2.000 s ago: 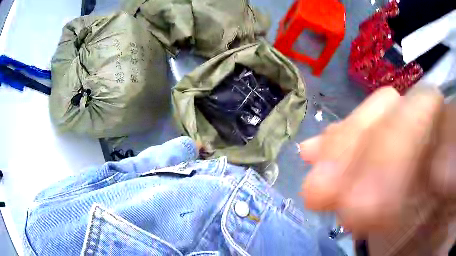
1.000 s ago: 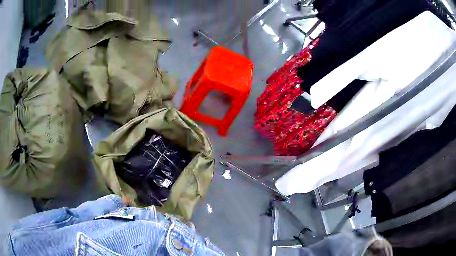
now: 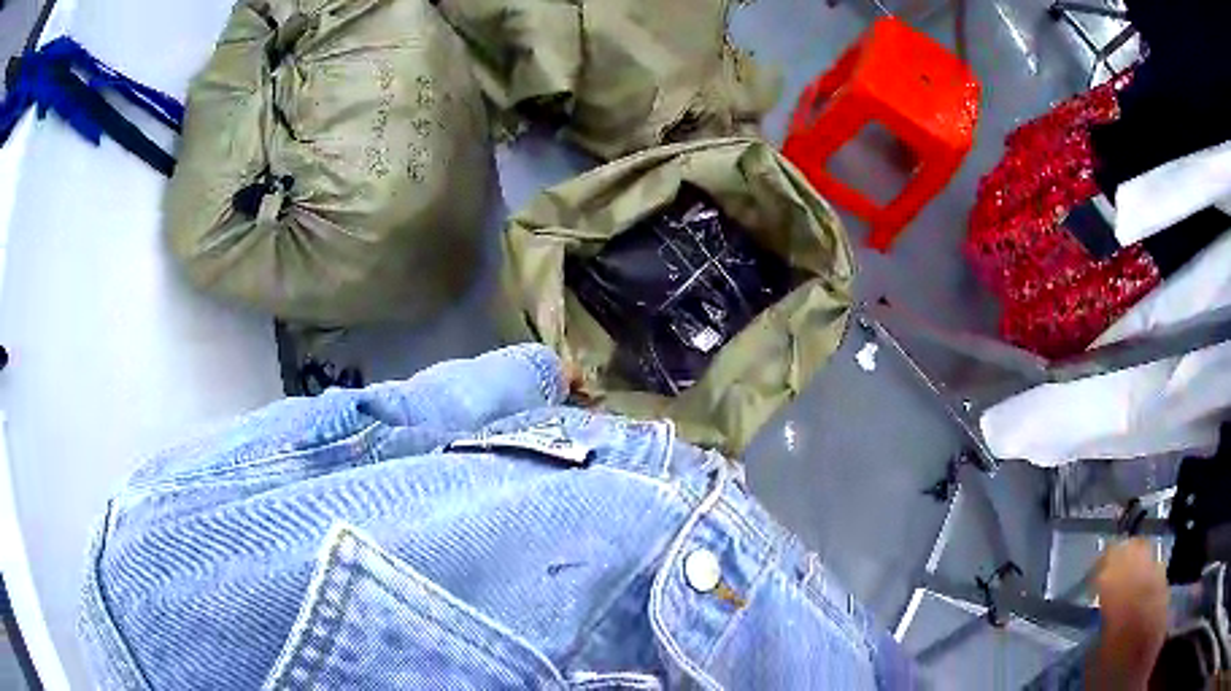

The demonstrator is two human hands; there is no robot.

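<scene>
An olive woven sack stands with its wide mouth open at the centre. A dark bundle in clear plastic, crossed by thin pale straps, lies inside it. My left hand shows only as a sliver of skin between the denim sleeve and the sack's near rim; its fingers are hidden. My right hand is small and blurred near the lower right edge, away from the sack, and its fingers are unclear.
A tied, filled sack stands left, with olive sacks behind. A red stool, red sequined garment, white cloth and metal frame are right. Denim clothing covers the foreground.
The view swung right, then back left. My right hand, large and blurred in front two seconds ago, is now small at the lower right. The bundle stays in the sack.
</scene>
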